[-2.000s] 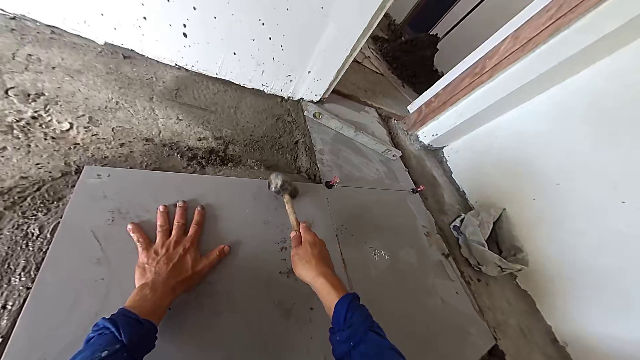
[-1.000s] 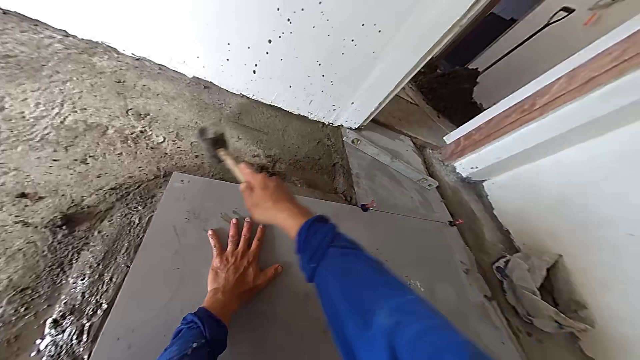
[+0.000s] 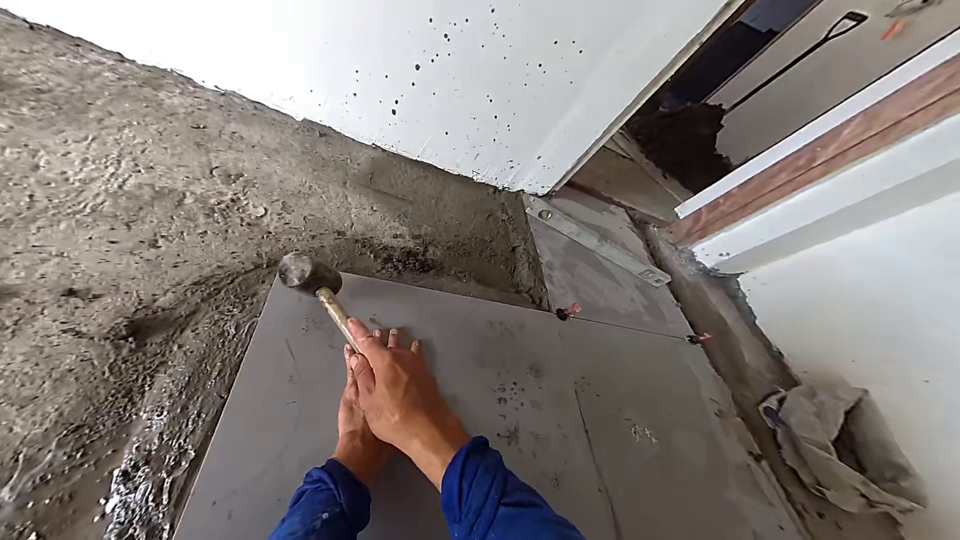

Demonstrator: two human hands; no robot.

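Note:
My right hand (image 3: 401, 394) grips the wooden handle of a rubber mallet (image 3: 309, 274), whose dark head is over the upper left corner of a large grey floor tile (image 3: 457, 337). Beneath and partly hidden by it, my left hand (image 3: 355, 427) rests on the tile; its fingertips show past the right hand. A spirit level (image 3: 596, 241) lies on a tile near the doorway. Two tile clips with pink tips (image 3: 568, 310) (image 3: 697, 339) stand along the joint, with a thin line between them.
Rough wet mortar (image 3: 187, 195) borders the tile on the left and top. A speckled white wall (image 3: 450, 75) rises ahead. At right are a crumpled cloth sack (image 3: 840, 442) and a door frame (image 3: 817, 150); beyond the doorway are a dark heap (image 3: 681, 146) and a long-handled tool (image 3: 799, 61).
The mallet has moved from the tile's middle, right of my left hand, to its upper left corner. My right arm now crosses over my left hand. The view has shifted left.

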